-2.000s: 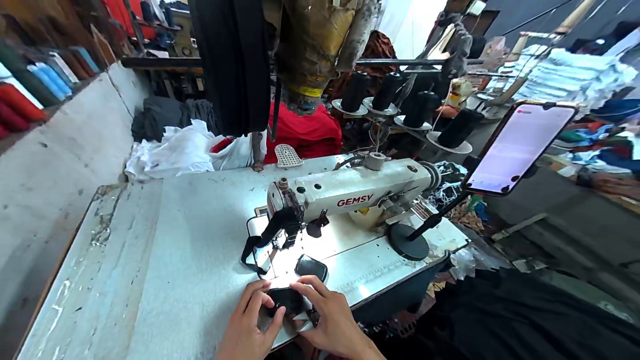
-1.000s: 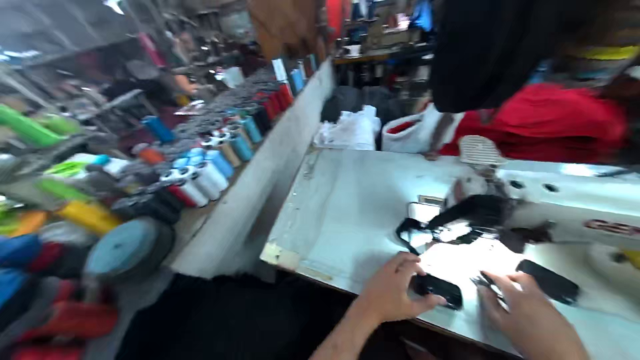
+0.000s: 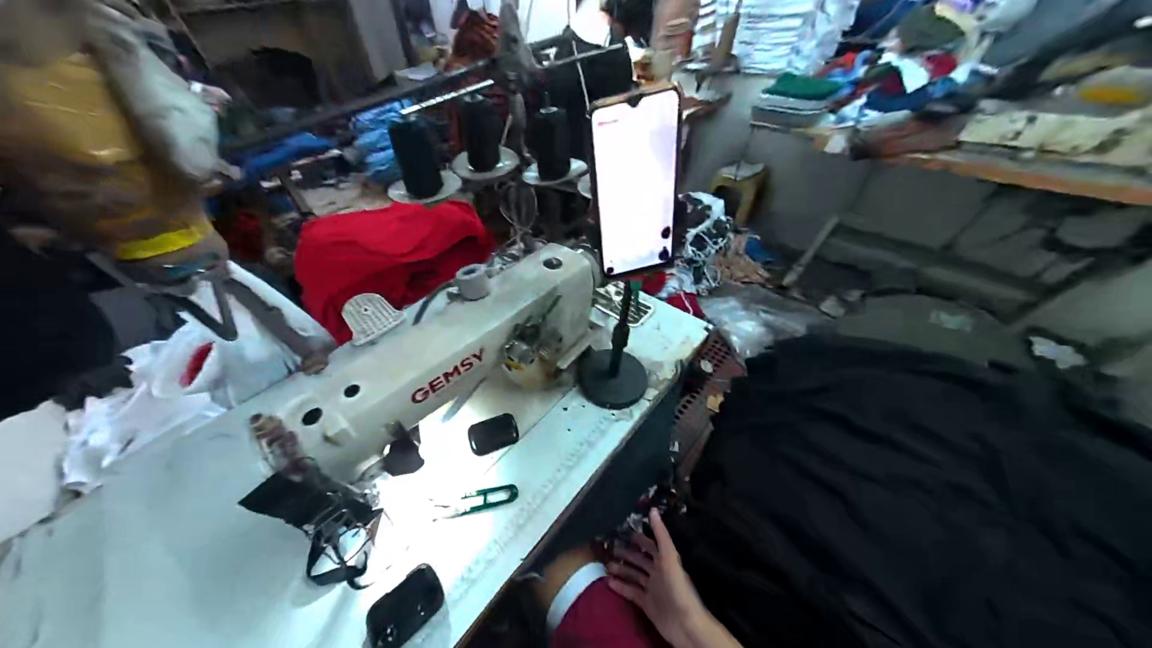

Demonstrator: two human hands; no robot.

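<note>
My right hand [image 3: 661,585] is low in the view, below the table edge, beside a maroon garment [image 3: 603,619] with a white band and in front of black fabric [image 3: 900,486]. Its thumb and fingers are spread, with nothing seen in them. My left hand is not in view. On the white table of the Gemsy sewing machine [image 3: 432,369] lie green thread snips [image 3: 490,499], a small black rounded piece [image 3: 493,434] and another black rounded piece [image 3: 405,607] nearer me. A black strap [image 3: 337,562] hangs in a loop by the needle area.
A phone [image 3: 635,180] on a round-based stand [image 3: 612,378] stands at the table's right end. Black thread cones [image 3: 481,135] and red fabric [image 3: 396,256] are behind the machine. White cloth [image 3: 171,396] lies at the left. Stacked fabrics fill a shelf [image 3: 1017,175] at the back right.
My right hand has left the tabletop and moved down beyond its edge. My left hand, earlier on a black piece, has gone out of view. The view has swung right.
</note>
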